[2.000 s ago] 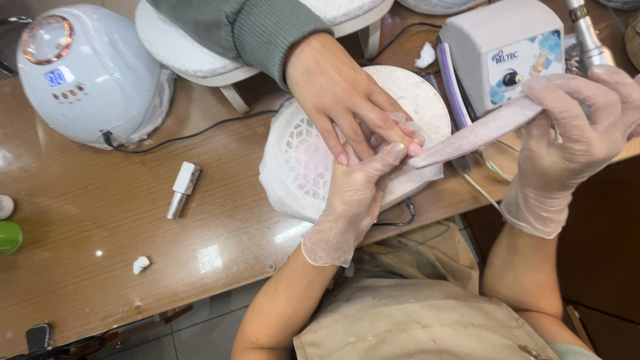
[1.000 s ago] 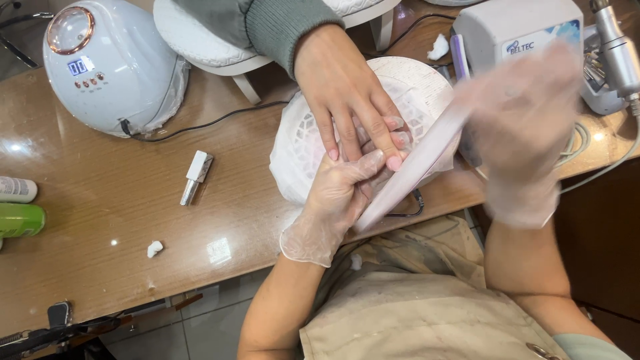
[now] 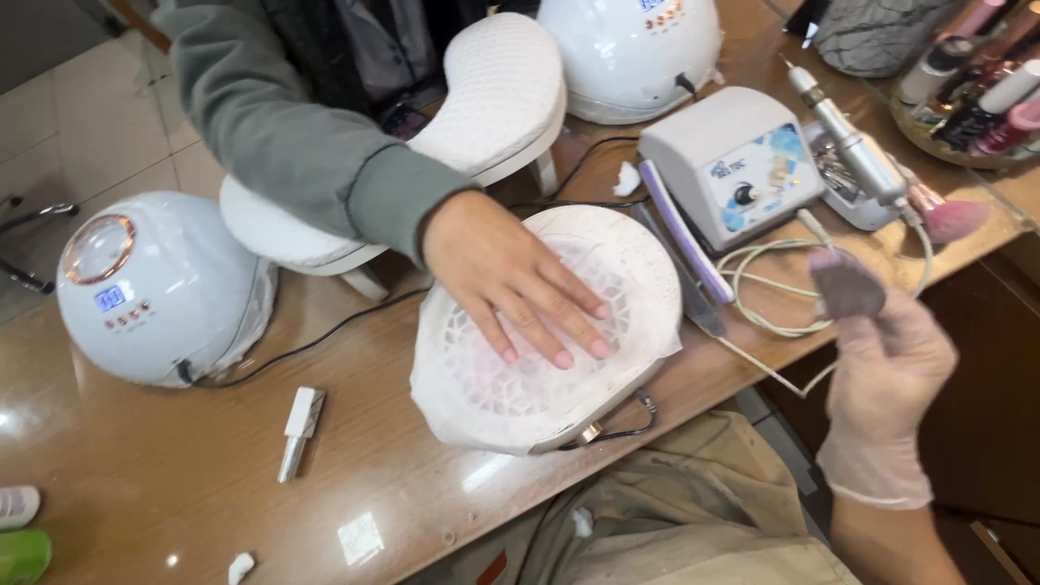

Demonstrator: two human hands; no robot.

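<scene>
My right hand (image 3: 890, 374), in a clear glove, grips a nail file (image 3: 847, 284) near the table's right front edge; the file's gray face shows, with a purplish edge. My left hand is out of view. Another person's hand (image 3: 520, 284), in a green sleeve, lies palm down with fingers spread on the round nail dust collector (image 3: 642, 268), which is covered by a thin white sheet. A purple-edged nail file (image 3: 686, 236) and a gray file (image 3: 691, 296) lie between the collector and the nail drill's control box (image 3: 731, 171).
Two domed white nail lamps (image 3: 175, 284) (image 3: 634, 57) flank a padded white arm rest (image 3: 504, 97). The drill handpiece (image 3: 853, 142) rests at right, above its looped cable (image 3: 756, 292). A small bottle (image 3: 301, 431) lies at left. Nail polish bottles (image 3: 991, 106) stand at upper right.
My left hand has let go of the other person's fingers and left the view. My right hand, with the file, has moved away from those fingers. The view has shifted to the right.
</scene>
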